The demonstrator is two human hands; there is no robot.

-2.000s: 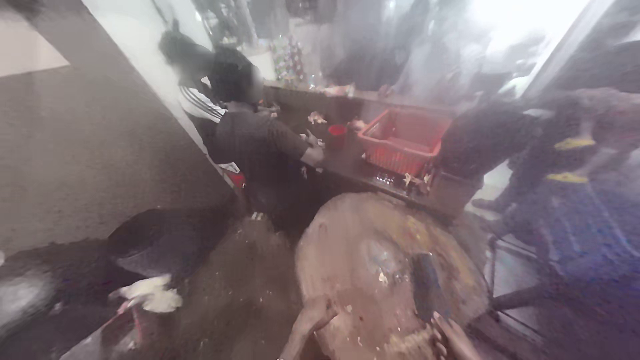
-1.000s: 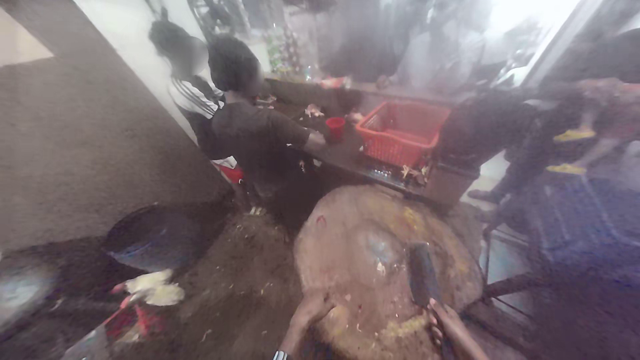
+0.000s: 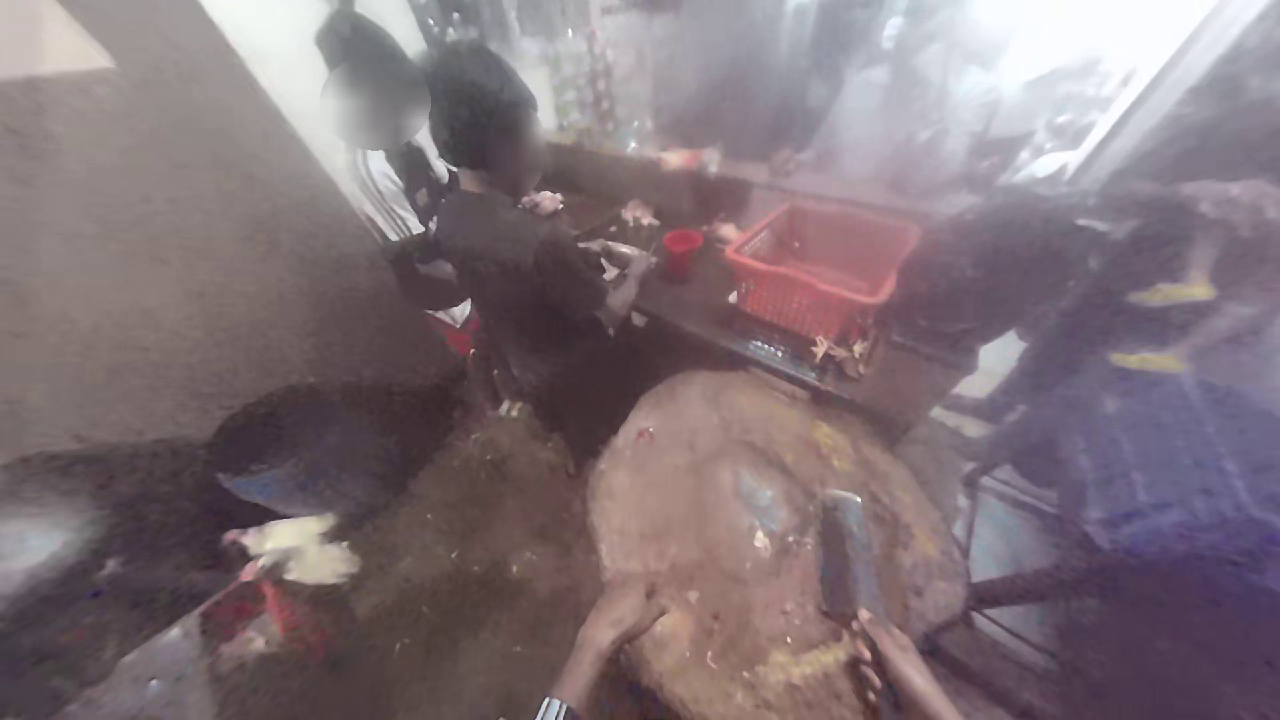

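Observation:
My right hand [image 3: 885, 650] grips a broad-bladed cleaver [image 3: 848, 555] by its handle, low on the right of a large round wooden chopping block [image 3: 690, 500]. The blade points away from me over the block. My left hand [image 3: 625, 615] rests at the block's near left edge with nothing plain in it; whether its fingers hold a small scrap I cannot tell. A shallow wet hollow marks the middle of the block, and small pale and reddish scraps [image 3: 762, 543] lie about it.
Behind the block stands a dark counter [image 3: 700, 330] with a red plastic basket [image 3: 810, 290], a red cup [image 3: 682, 250] and pieces of meat. Two people work at its left. A dark tub [image 3: 300, 450] and pale poultry [image 3: 300, 550] are at left. Metal stool legs stand at right.
The person in dark clothes at the counter has shifted a little. My hands and the cleaver have moved only slightly.

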